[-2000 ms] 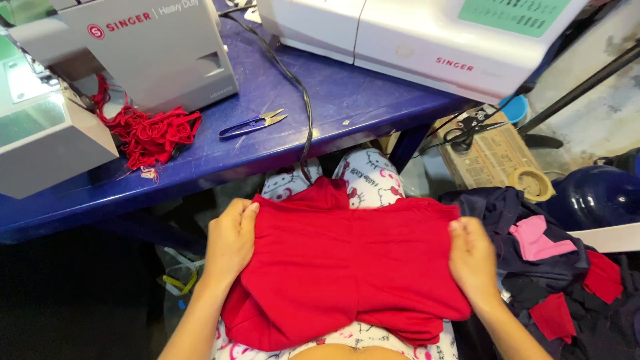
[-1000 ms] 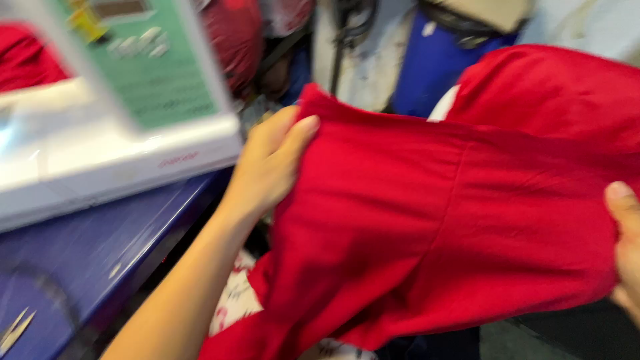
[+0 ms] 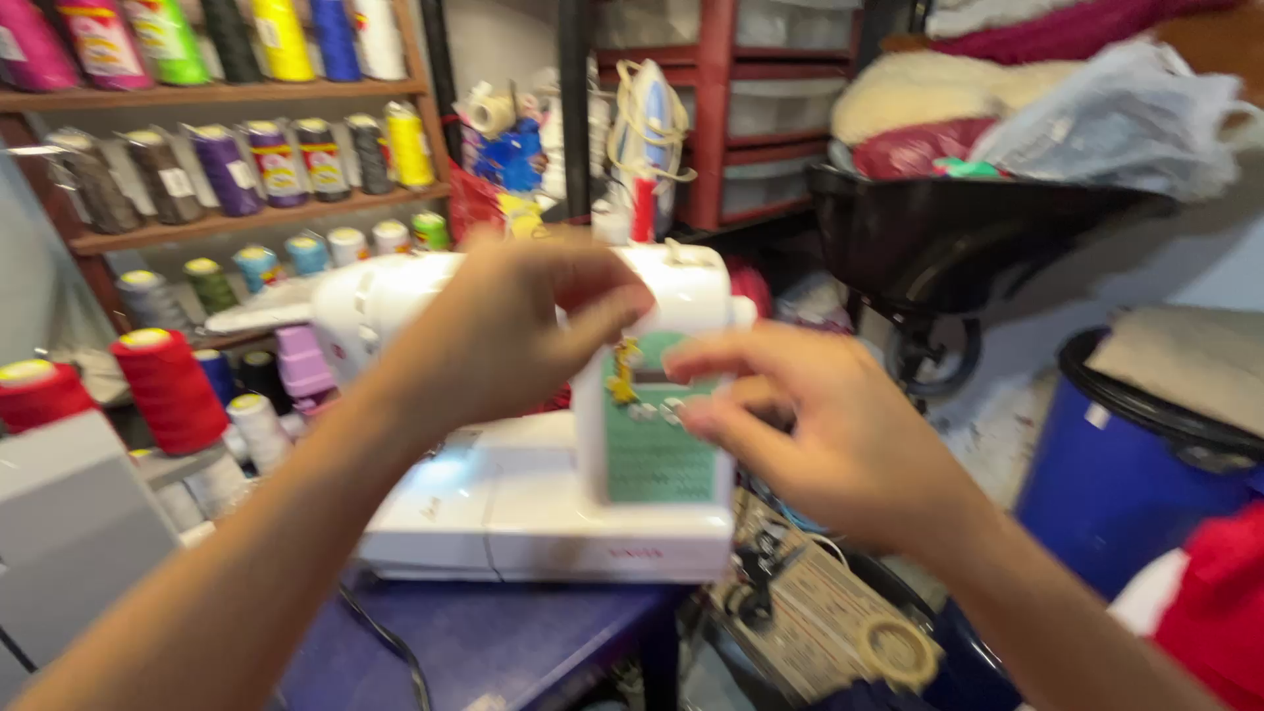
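My left hand (image 3: 523, 326) is raised in front of the white Singer sewing machine (image 3: 533, 543), its thumb and fingers bent close together. My right hand (image 3: 790, 425) hovers at the machine's right end, before the green panel (image 3: 660, 454), fingers apart. Both are blurred, and whether a fine thread runs between them cannot be told. A red thread spool (image 3: 643, 209) stands on top of the machine, just beyond my left fingertips. Red cloth (image 3: 1220, 612) lies at the far right edge, away from both hands.
Thread cones line the wooden rack (image 3: 247, 214) at left. A grey machine (image 3: 69, 533) stands at lower left on the blue table (image 3: 474, 642). Black-handled scissors (image 3: 755, 573) lie on a cardboard box (image 3: 829, 612). A blue bin (image 3: 1096, 504) and a black basin (image 3: 948, 237) are at right.
The red cloth, earlier stretched between both hands, has been let go and is at the far right. My hands are now raised at the white machine. The view has swung up to it.
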